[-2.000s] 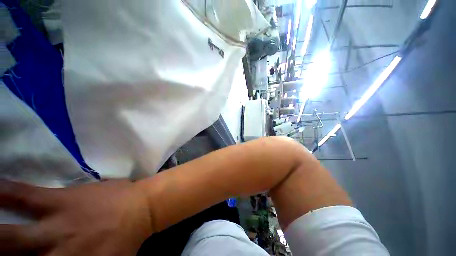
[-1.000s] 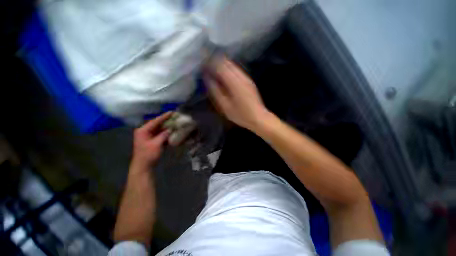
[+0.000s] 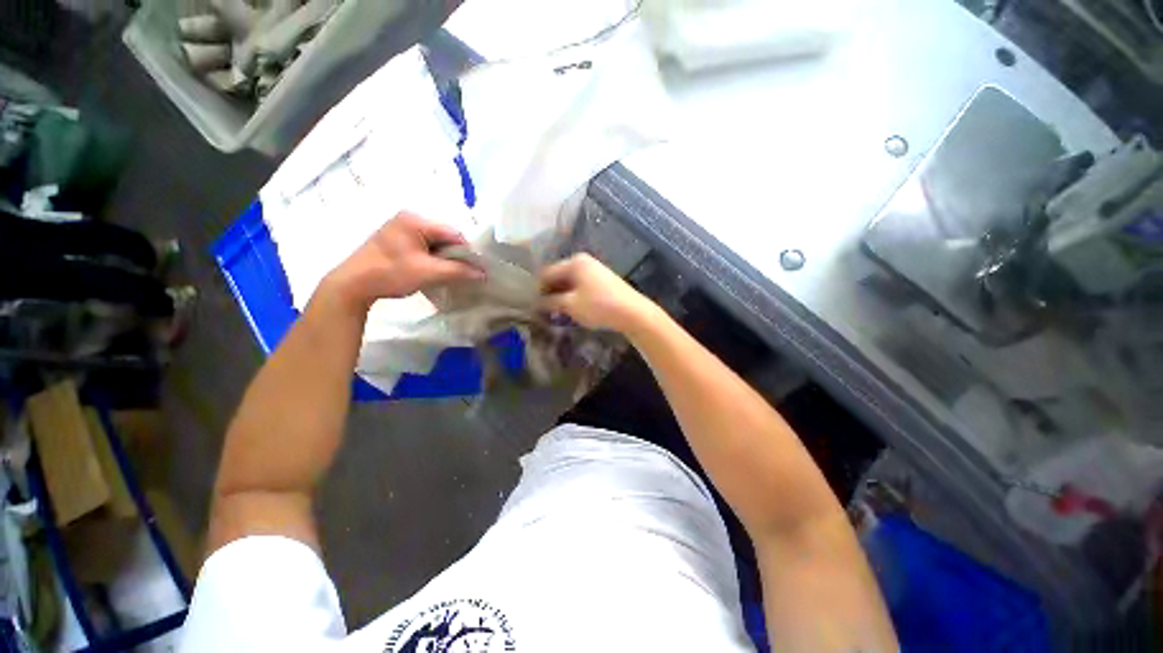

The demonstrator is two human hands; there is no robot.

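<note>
A crumpled beige-brown cloth scrap (image 3: 504, 283) with ragged edges is stretched between my two hands, in front of my lap. My left hand (image 3: 406, 259) is shut on its left end. My right hand (image 3: 584, 293) is shut on its right end. Both hands are bare. White garment pieces (image 3: 370, 160) lie behind and left of my hands, over a blue crate (image 3: 262, 274). More white cloth (image 3: 548, 109) runs from there onto the table.
The white table (image 3: 753, 166) with its grey front edge (image 3: 816, 325) is at the right. The sewing machine's metal plate (image 3: 950, 211) is beyond it. A pale bin (image 3: 242, 128) with beige rolled pieces stands top left. Another blue crate (image 3: 950, 587) is at lower right.
The view has swung from the white cloth and ceiling down to my lap. My right hand has come to the scrap, which is now spread between both hands.
</note>
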